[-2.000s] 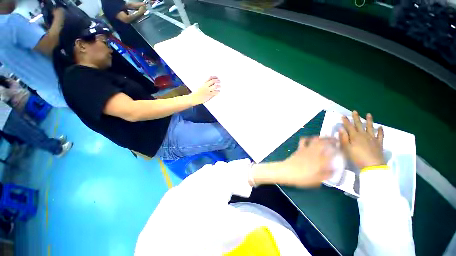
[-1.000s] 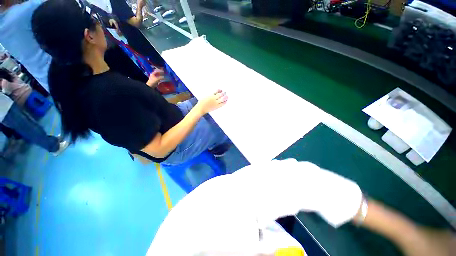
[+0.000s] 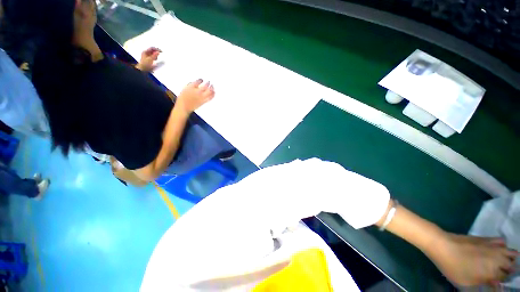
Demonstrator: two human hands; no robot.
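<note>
A white blister tray (image 3: 425,94) lies on the green belt beyond the pale strip, with rounded pockets projecting below its near side and a greyish item at its far left corner. My left hand (image 3: 476,259) reaches to the lower right edge, its fingers bent against or over a pale greyish-white thing (image 3: 495,219), cut off by the edge. Whether the fingers grip it cannot be told. My right hand is out of the picture.
A long white sheet (image 3: 245,85) covers the bench up to the left. A person in black (image 3: 108,108) sits there on a blue stool (image 3: 199,181), hands over the sheet. The pale dividing strip (image 3: 399,125) runs along the bench. Dark parts lie beyond the belt.
Two seconds ago both my hands were at the tray on the near bench; it then lay on the belt. My left hand has moved right, my right hand has left view, and the view has shifted.
</note>
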